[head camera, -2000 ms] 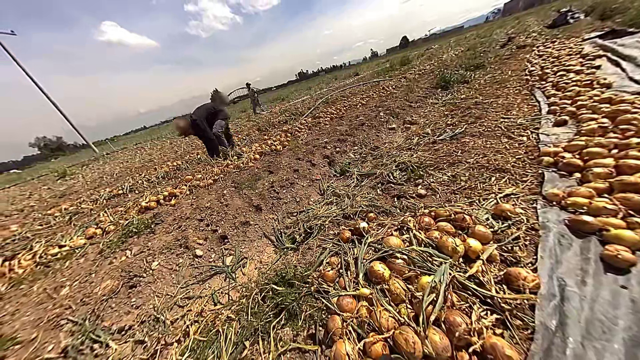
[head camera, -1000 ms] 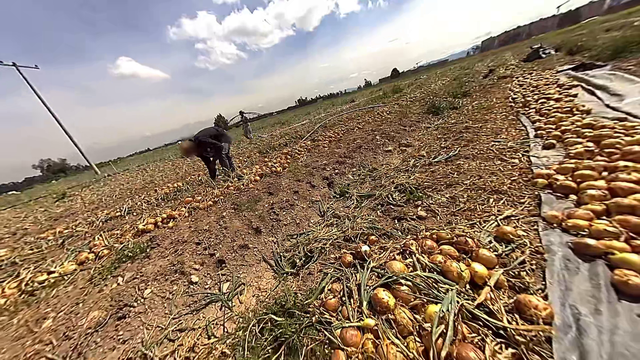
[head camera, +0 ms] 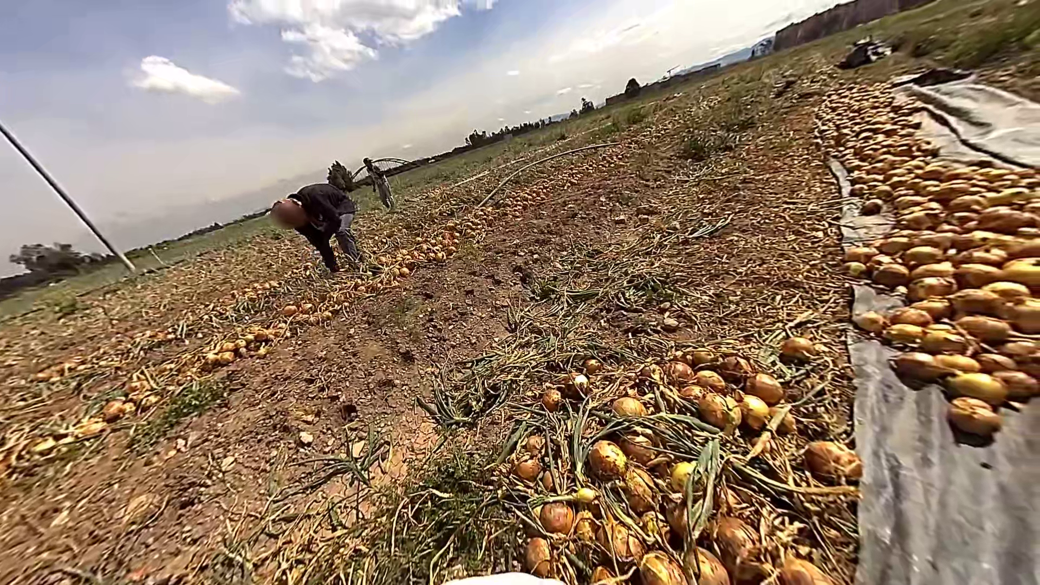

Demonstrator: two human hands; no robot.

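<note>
Neither of my hands can be made out in the head view. A heap of yellow-brown onions (head camera: 642, 479) with green and dry tops lies on the soil at the lower middle and right. Right of it, many loose onions without long tops (head camera: 959, 276) are spread over a grey plastic sheet (head camera: 934, 487). A small part of a white thing (head camera: 504, 578) shows at the bottom edge, too little of it to name.
A person in dark clothes (head camera: 329, 215) bends over a row of onions (head camera: 414, 252) at the left. Farther back another person (head camera: 379, 184) stands near a curved hose (head camera: 536, 162). A pole (head camera: 69, 199) leans in the view at the far left. Dry stalks cover much ground.
The white thing at the bottom edge has come into view. The nearer person stays bent over the row. The onion heap and the sheet look unchanged.
</note>
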